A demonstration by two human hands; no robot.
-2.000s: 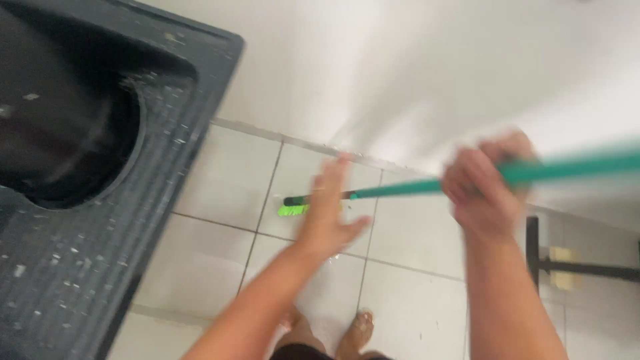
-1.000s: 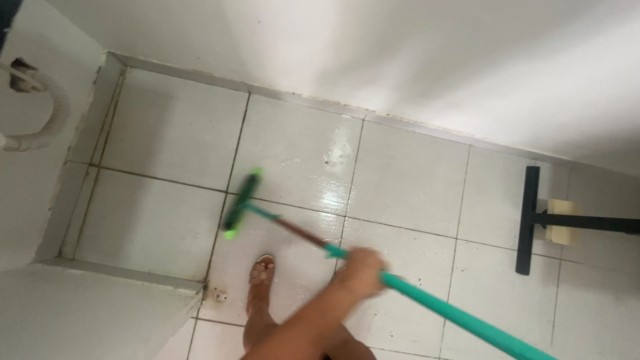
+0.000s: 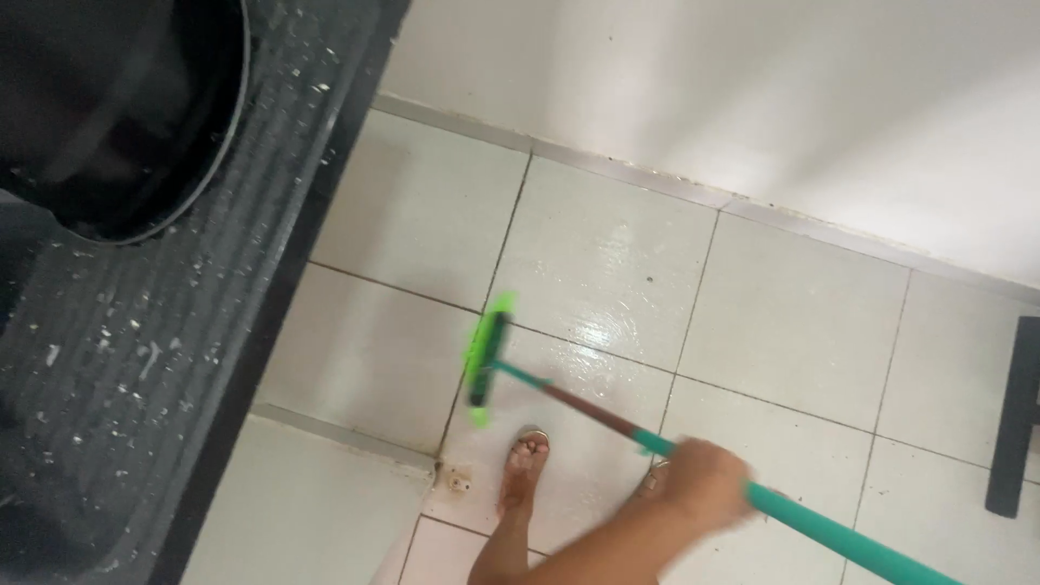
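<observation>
My left hand (image 3: 708,485) is closed around the turquoise handle (image 3: 837,532) of a long-handled floor brush, low on the pole. The pole slopes from the lower right up to the brush head (image 3: 487,357), which has a dark body and bright green bristles. That head lies over the tile floor, blurred, left of my feet and just above them. My right hand is out of the frame, as is the upper end of the pole.
Wet patches shine on the white floor tiles (image 3: 601,333). A dark, speckled sink drainboard (image 3: 268,244) fills the left side. My sandalled foot (image 3: 524,467) stands near a small floor fitting (image 3: 459,483). At the right edge is a black bar-shaped thing (image 3: 1013,418); a wall runs along the top.
My left hand, open and off the pole two seconds ago, now grips it. My right hand, then on the pole, has left the view. The drainboard, unseen one second ago, shows again as the view shifts.
</observation>
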